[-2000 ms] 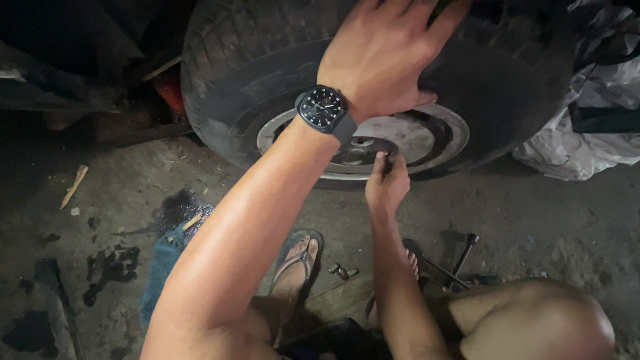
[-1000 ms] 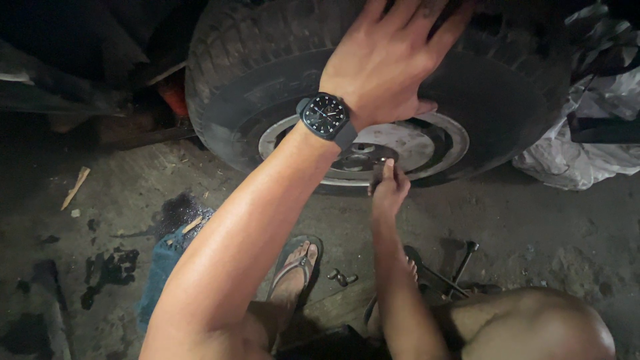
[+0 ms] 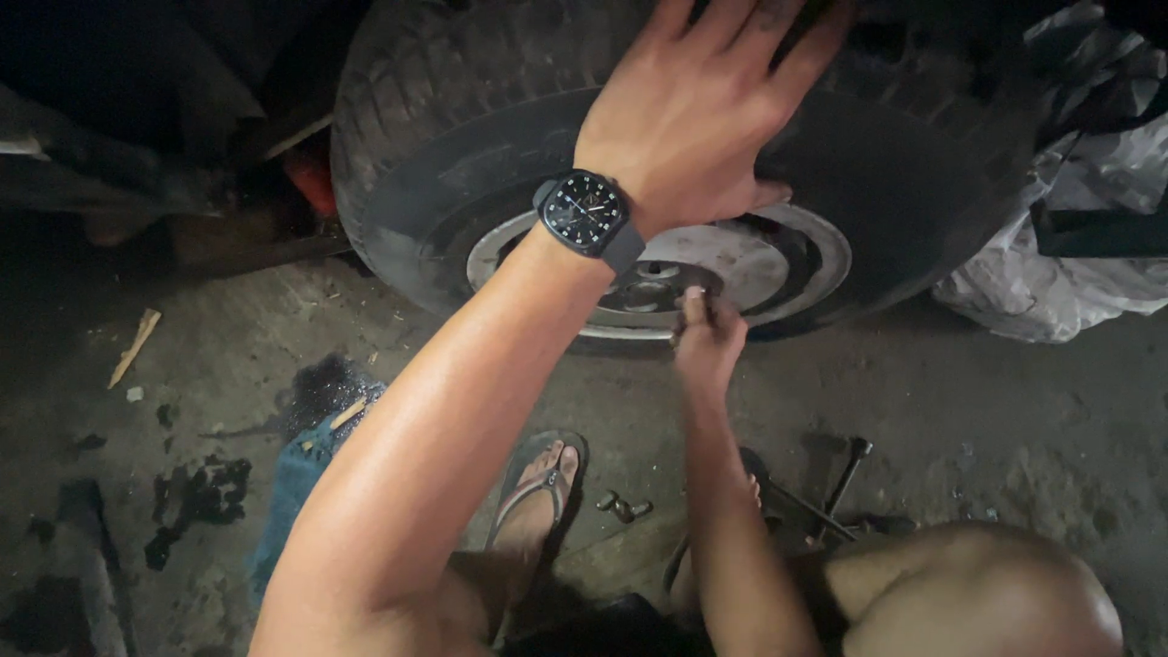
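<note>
My left hand (image 3: 698, 109), with a black wristwatch (image 3: 584, 212) at its wrist, rests with fingers spread against the top part of a vehicle's tire (image 3: 438, 173). Below it, my right hand (image 3: 707, 333) is at the lower part of the steel wheel (image 3: 730, 260), near the hub. Its thumb and fingers are pinched at a small dark piece that looks like a lug nut or bolt, mostly hidden by the fingers. Several lug nuts (image 3: 623, 506) lie on the floor between my feet.
A cross-shaped lug wrench (image 3: 844, 479) lies beside my right foot. A blue cloth (image 3: 287, 497) is by my left forearm, next to a wet patch. Crumpled plastic sheeting (image 3: 1022, 283) is right of the tire. Wood splinters (image 3: 135, 349) and a dark bar (image 3: 96, 566) lie at the left.
My right hand's fingers have shifted slightly at the wheel hub. My left hand stays on the tire.
</note>
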